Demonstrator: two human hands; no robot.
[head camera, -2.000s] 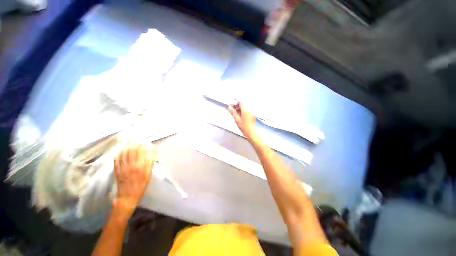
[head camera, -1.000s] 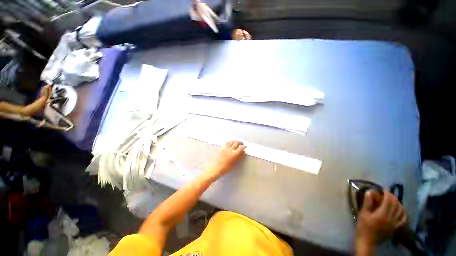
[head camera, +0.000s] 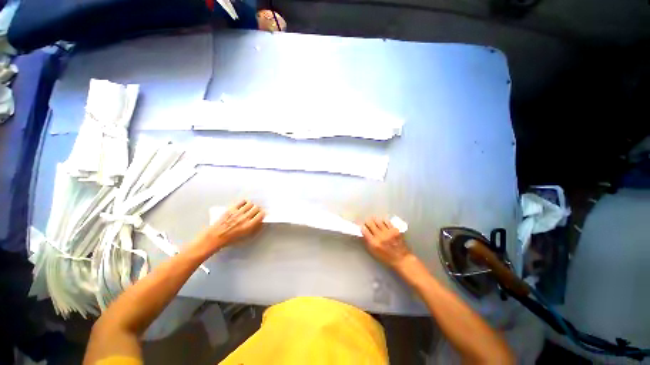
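A white fabric strip (head camera: 310, 216) lies crosswise near the front of the pressing table (head camera: 285, 274). My left hand (head camera: 240, 219) rests on its left part, fingers spread slightly; a short end shows beyond it. My right hand (head camera: 383, 237) is at its right end, fingertips on the strip; whether either hand pinches the fabric is hard to tell. Farther back lie a flat white strip (head camera: 296, 155) and a thicker stack of strips with a wavy edge (head camera: 299, 122). The steam iron (head camera: 467, 256) stands at the right, untouched.
A fanned bundle of narrow strips (head camera: 114, 214) and a blocky tied bundle (head camera: 107, 135) lie at the left. The iron's hose (head camera: 556, 321) runs right. A dark blue bolster (head camera: 128, 16) is behind the table. Part of a person's hand (head camera: 271, 20) shows at the back edge.
My right hand has let go of the iron and moved left onto the strip's right end. My left hand is now on the strip's left part. The view has shifted and levelled.
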